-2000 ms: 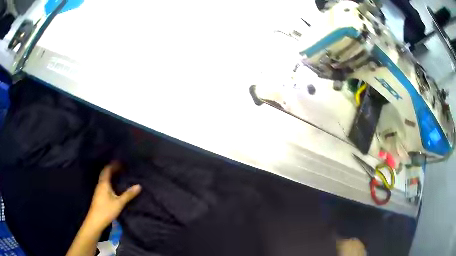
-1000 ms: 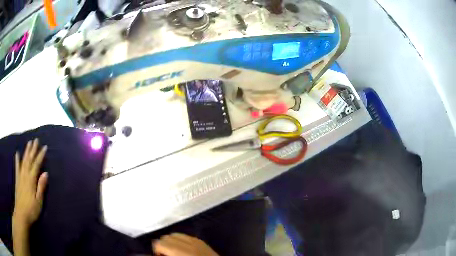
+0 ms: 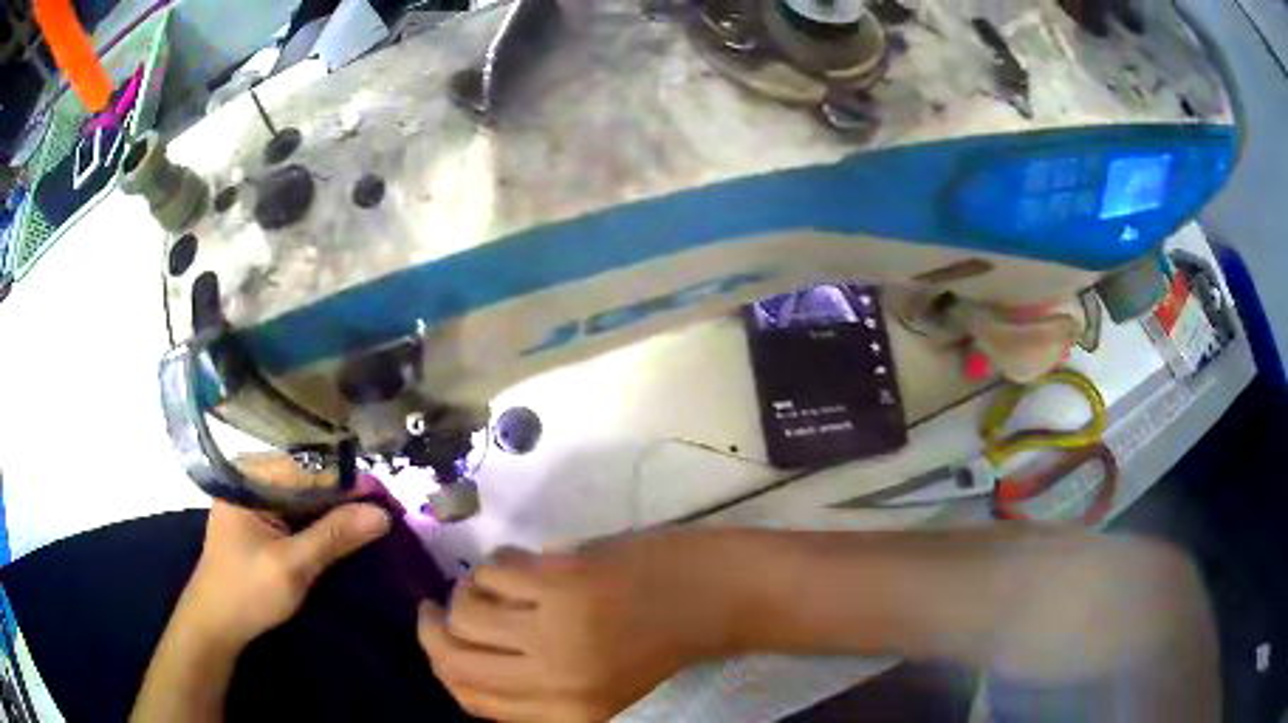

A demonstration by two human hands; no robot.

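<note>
Dark fabric (image 3: 332, 643) lies on the table at the left, its edge at the needle area (image 3: 438, 473), where it looks purple under the bright light. My left hand (image 3: 276, 565) holds the fabric at the left of the needle, thumb on top, fingertips partly hidden by the curved metal loop (image 3: 198, 438). My right hand (image 3: 530, 636) is on the fabric edge just right of and in front of the needle, fingers curled on the cloth. The sewing machine (image 3: 636, 212) head spans the view above both hands.
A lit smartphone (image 3: 826, 389) lies under the machine arm. Scissors (image 3: 989, 480) with yellow and red handles lie right of it, beyond my right forearm. A small packet (image 3: 1187, 328) is at the right table end. A black heap (image 3: 1229, 565) is at the right. A green tray (image 3: 85, 170) is behind.
The view has moved closer to the machine. My left hand has moved from flat on the cloth to the needle area. My right hand has come up from the table's front edge to the cloth by the needle.
</note>
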